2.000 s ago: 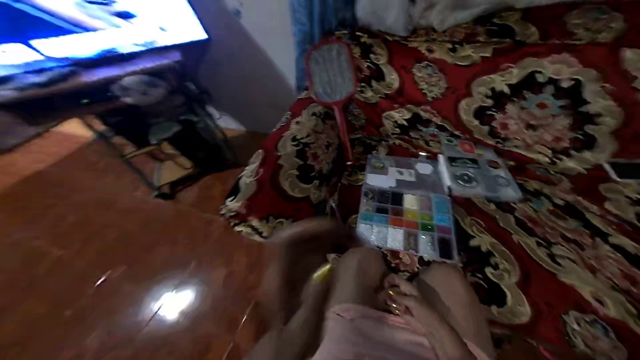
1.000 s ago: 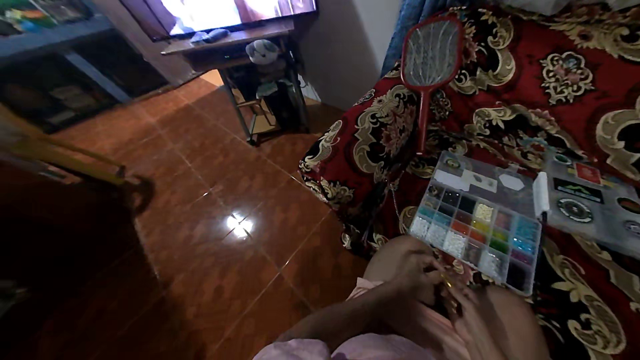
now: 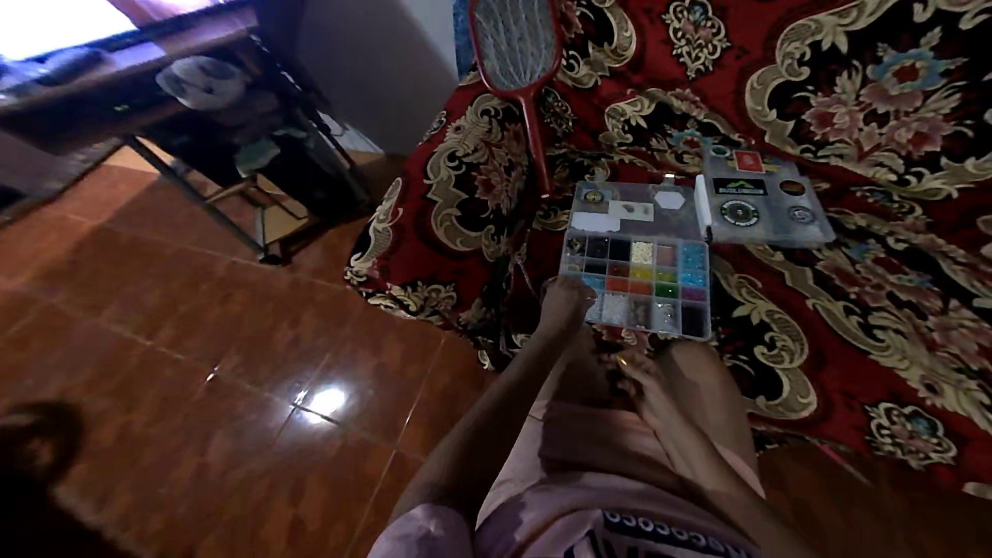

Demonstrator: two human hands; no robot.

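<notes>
Over the left edge of an open clear plastic bead organizer (image 3: 665, 309) is my left hand (image 3: 568, 301), its fingers bent down at the lower left compartments. Whether it holds a bead is too small to tell. The organizer holds small beads in many colours, and its lid (image 3: 647, 209) lies folded back behind it. Above my lap, near the organizer's front edge, my right hand (image 3: 642, 377) has curled fingers. A small yellow glint shows at them; I cannot tell if it is a ring or a held thing.
A closed plastic case with stickers (image 3: 763, 200) lies right of the lid on the floral sofa cover (image 3: 821, 310). Behind stands a red electric fly swatter (image 3: 535, 132). A television stand (image 3: 194, 132) is at the upper left, above the tiled floor (image 3: 232, 372).
My left hand has moved away from my right hand, forward to the organizer's left edge; one second ago both were together over my lap. The view has swung right.
</notes>
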